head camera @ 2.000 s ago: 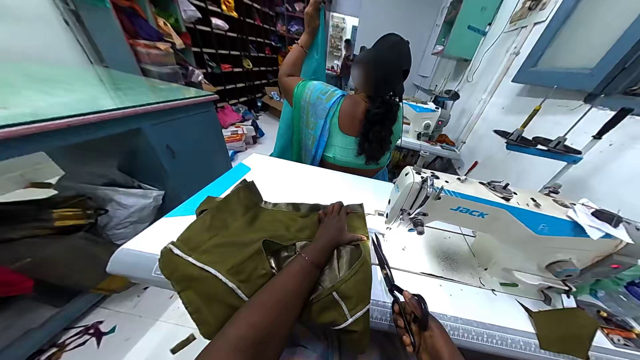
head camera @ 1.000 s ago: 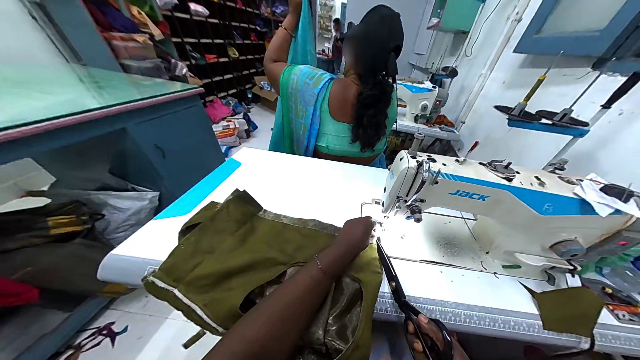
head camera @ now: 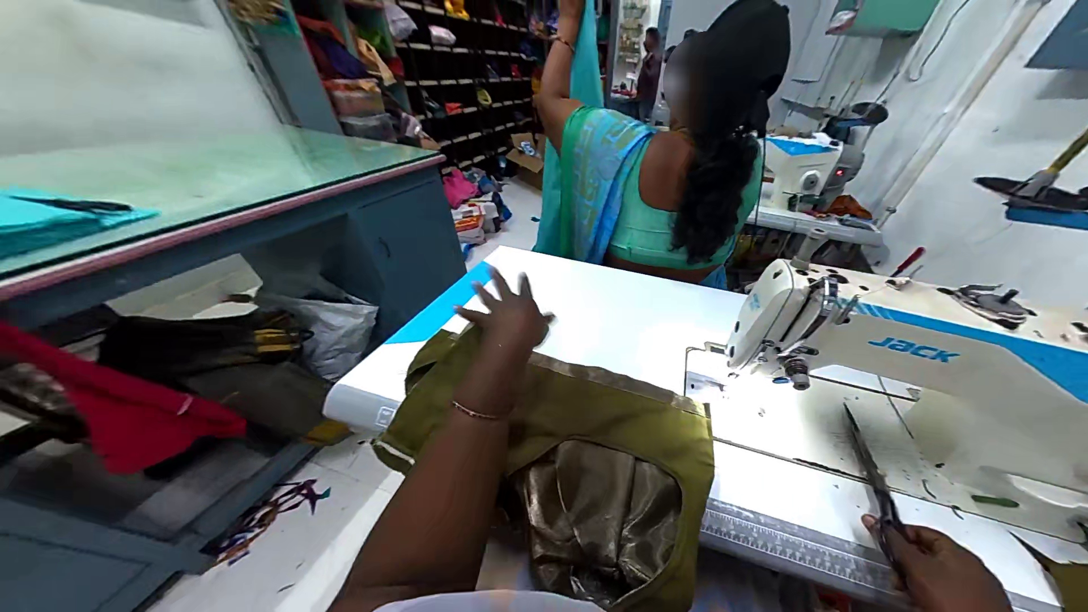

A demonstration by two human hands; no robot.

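An olive-green garment piece with a shiny lining (head camera: pixel 616 399) lies over the front edge of the white sewing table (head camera: pixel 629 314). Above its far left part is my left hand (head camera: pixel 508 319), fingers spread and holding nothing. My right hand (head camera: pixel 935 557) grips a pair of black-handled scissors (head camera: pixel 871 463) at the lower right, with the blades pointing away over the machine bed. The Jack sewing machine (head camera: pixel 901 331) stands to the right of the garment, its needle area just beyond the cloth's right corner.
Another person (head camera: pixel 671 170) stands with their back to me just past the table. A glass-topped counter (head camera: pixel 212 187) is on the left, with bags and a red cloth (head camera: pixel 119 399) below. Behind are shelves (head camera: pixel 459 76) and a second sewing machine (head camera: pixel 803 166). An olive scrap (head camera: pixel 1067 578) lies at lower right.
My left hand has moved from the garment's right edge, near the needle area, to its far left part. The scissors have moved right, away from the cloth. The view has turned left.
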